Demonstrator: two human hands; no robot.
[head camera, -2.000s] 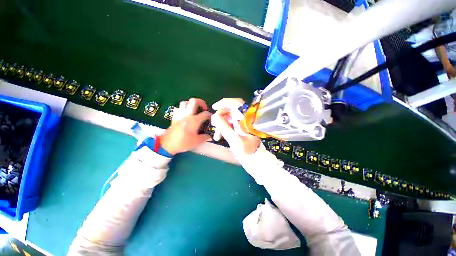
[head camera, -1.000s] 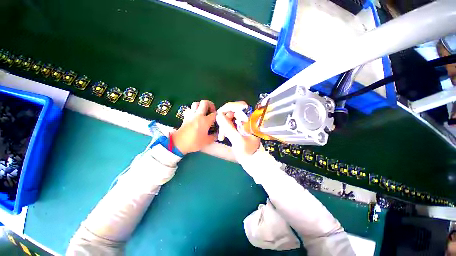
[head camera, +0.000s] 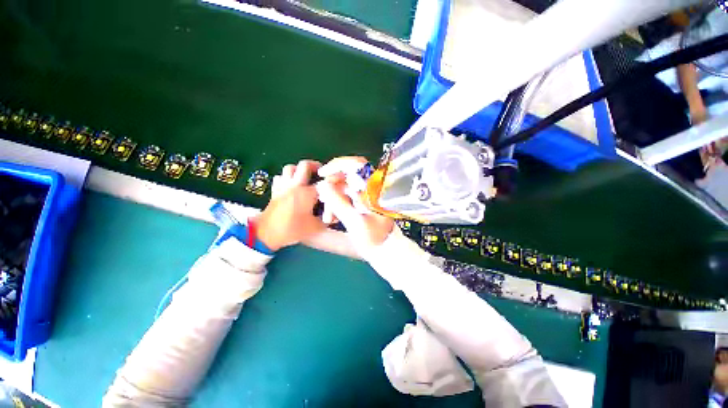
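Observation:
My left hand (head camera: 289, 209), with a blue and red strap at the wrist, is at the belt edge, fingers curled together. My right hand (head camera: 351, 199) is beside it, touching or nearly touching it, just left of the silver cylinder (head camera: 439, 177) with its orange-yellow mount (head camera: 378, 194). Something small and dark shows between the two hands; its shape is mostly hidden by the fingers, and I cannot tell which hand grips it. A row of small black-and-yellow parts (head camera: 227, 170) lies on the green belt (head camera: 319, 88) on both sides of my hands.
A blue bin (head camera: 41, 263) of dark pieces stands at left. A blue tote (head camera: 431, 80) is across the belt under a white tube (head camera: 543, 56). Small dark parts lie on the belt-side rail (head camera: 519, 288). Black trays (head camera: 670, 362) are at right. A person's arm (head camera: 691, 92) shows top right.
Both hands stay together by the cylinder, with small finger shifts. The view has shifted, first one way and then back. The nearest part left of my left hand is no longer seen beside the fingers.

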